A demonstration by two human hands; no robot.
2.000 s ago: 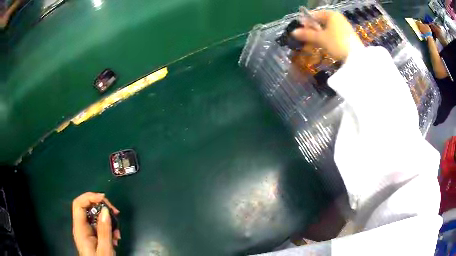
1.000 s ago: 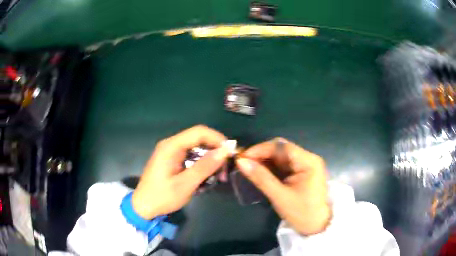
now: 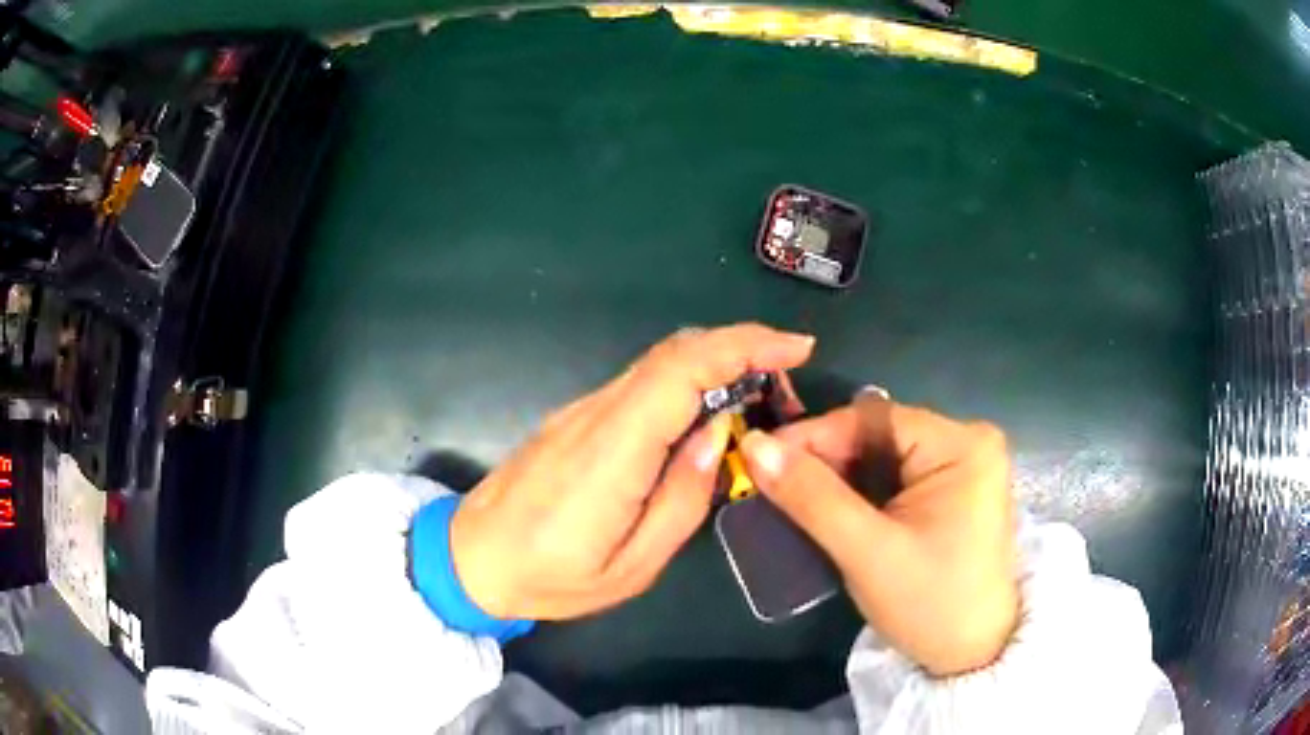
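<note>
My left hand (image 3: 611, 474) holds a watch housing (image 3: 739, 392) tilted between its fingers; most of the housing is hidden. My right hand (image 3: 905, 524) pinches the orange flex cable (image 3: 739, 462) of a display module (image 3: 776, 557). The dark rounded screen hangs below the fingertips, partly behind my right hand. The flex cable runs up to the housing's edge; I cannot tell if it is joined. Another open watch housing (image 3: 813, 236) lies on the green mat beyond my hands.
The black press fixture (image 3: 266, 287) stands at left, with a screen (image 3: 155, 216) hanging out of its nest, a metal latch (image 3: 210, 404) and a red digital display (image 3: 9, 495). Clear blister trays (image 3: 1264, 359) are stacked at right. Yellow tape (image 3: 862, 35) edges the mat.
My right hand left the trays and came to my left hand at the centre. The screen now hangs lower and in clearer view below the housing. The view has turned left towards the fixture.
</note>
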